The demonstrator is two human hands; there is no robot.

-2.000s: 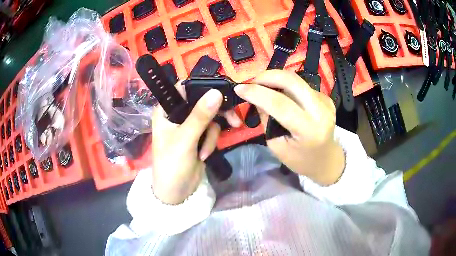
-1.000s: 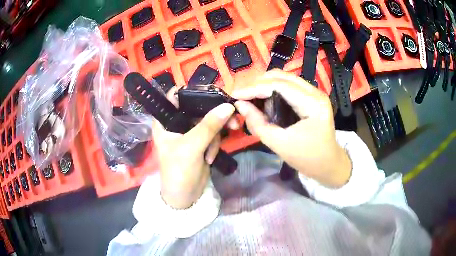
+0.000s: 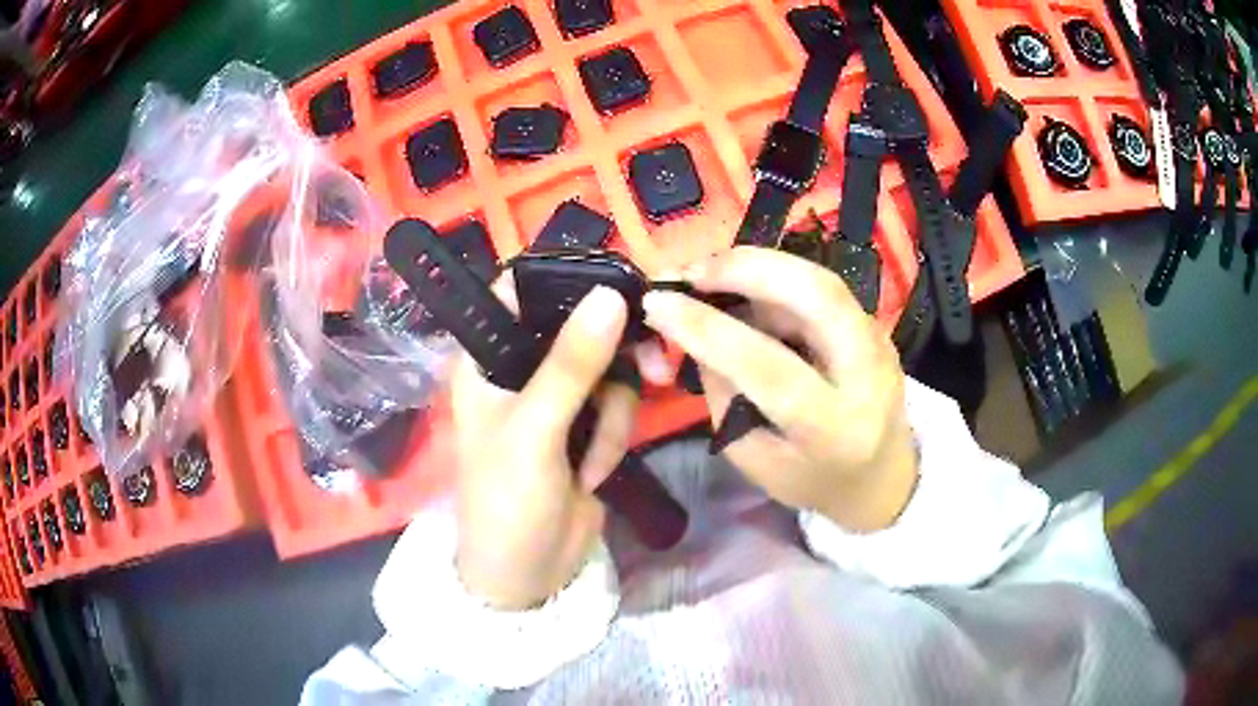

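Note:
My left hand (image 3: 538,455) holds a black square watch case (image 3: 559,294), thumb on its face. A black strap with holes (image 3: 453,287) sticks out between thumb and palm, up and to the left; another black strap piece (image 3: 642,499) hangs below the fingers. My right hand (image 3: 800,386) pinches the end of a dark strap (image 3: 729,419) at the right edge of the case; most of that strap is hidden by the fingers. Whether it is joined to the case cannot be told.
An orange pocket tray (image 3: 727,111) behind my hands holds square watch cases (image 3: 665,179). Strapped watches (image 3: 789,155) lie across its right end. A clear plastic bag (image 3: 324,304) lies at left. Round watches (image 3: 1065,149) sit in a tray at right; a cardboard box (image 3: 1124,338) is below.
My right hand's fingers are closer together at the case edge, and the dark strap has turned in them. My left hand with the case has shifted slightly right and down in view.

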